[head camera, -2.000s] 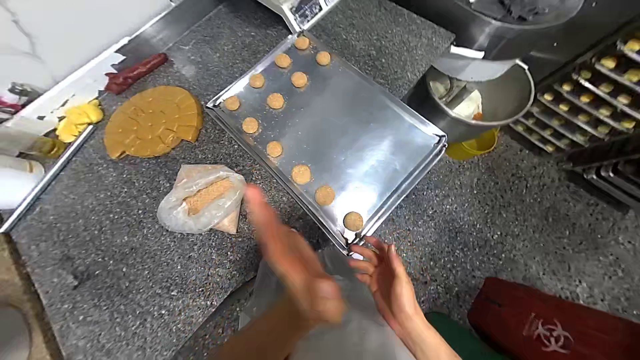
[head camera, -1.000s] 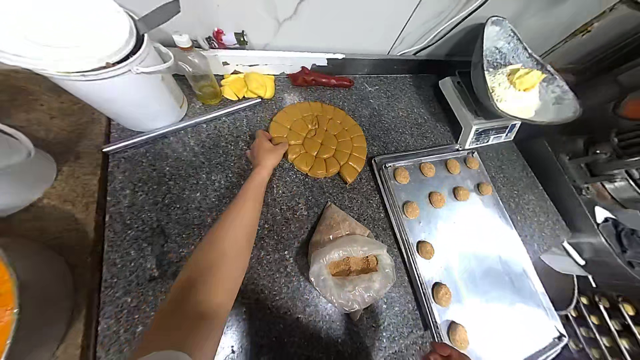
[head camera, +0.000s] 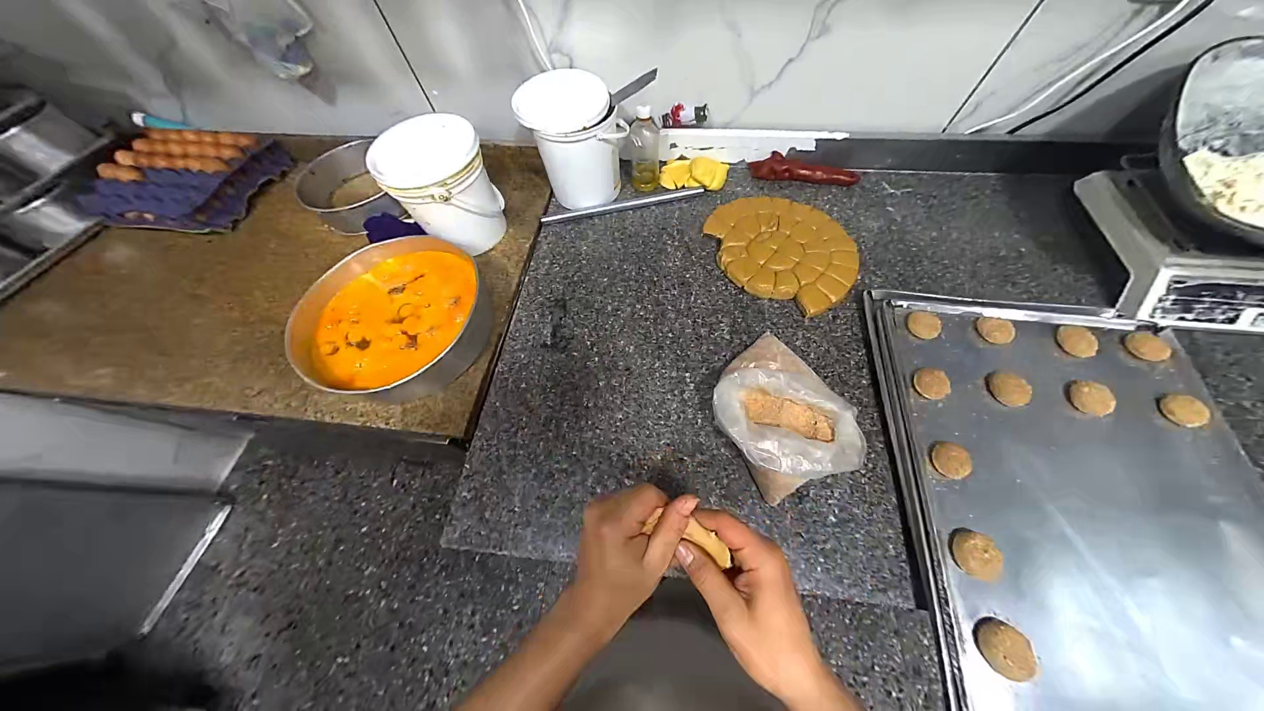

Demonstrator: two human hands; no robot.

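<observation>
Between my left hand point(head camera: 632, 548) and my right hand point(head camera: 746, 592), close to the front edge of the counter, a piece of tan dough point(head camera: 699, 541) is gripped by the fingers of both. Beyond them lies a flat round of brown dough point(head camera: 785, 252) cut into pieces, with a gap at its left edge. An open plastic bag point(head camera: 785, 449) of light brown crumbs or powder sits just above and right of my hands. On the right, a metal baking tray point(head camera: 1106, 513) holds several flat round pieces of dough point(head camera: 978, 554) in rows and along its left side.
At the left stand a metal pan of beaten eggs point(head camera: 395, 316), white buckets point(head camera: 434, 183) and trays of eggs point(head camera: 188, 188). Along the wall are an oil bottle point(head camera: 645, 153), yellow dough point(head camera: 694, 174) and a dark red bag point(head camera: 805, 172). A scale point(head camera: 1165, 252) bears a bowl point(head camera: 1224, 148) behind the tray.
My left hand has moved from the cut dough round back to the counter's front edge, where both hands now hold a dough piece. The view has swung left.
</observation>
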